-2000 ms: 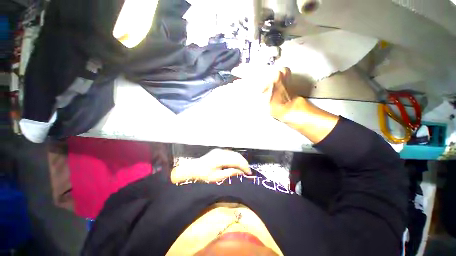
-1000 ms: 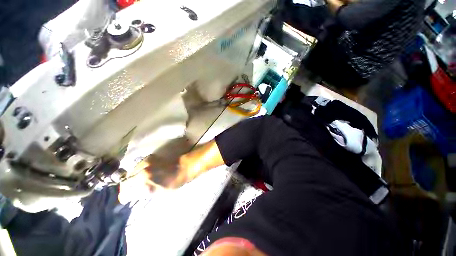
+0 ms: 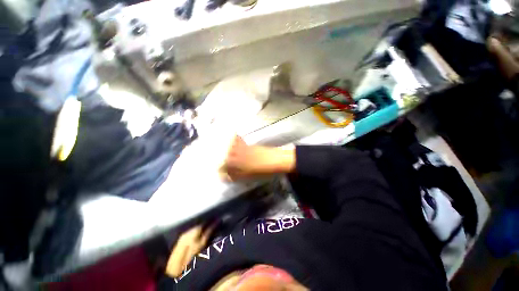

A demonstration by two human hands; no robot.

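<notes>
The dark garment piece (image 3: 134,162) lies bunched on the white table left of the needle area (image 3: 188,116), its edge reaching the presser foot. My right hand (image 3: 244,161) is on the glaring white tabletop, a little right of and below the needle area, apart from the dark cloth. Its fingers are curled and blurred, and I cannot tell whether they hold anything. My left hand (image 3: 185,250) is below the table edge, in front of my shirt. It is blurred, and its grip does not show.
The cream machine head (image 3: 256,42) spans the top. The lamp (image 3: 67,128) glows at the left. Red and orange scissors loops (image 3: 336,105) lie at the right, beside a turquoise tray (image 3: 375,119). Black and white pieces (image 3: 444,210) are heaped at the lower right. A person's arm (image 3: 503,57) shows at the far right.
The view has swung back left from the machine's right side, so the garment, lamp and left hand show again. My right hand now sits farther from the needle area.
</notes>
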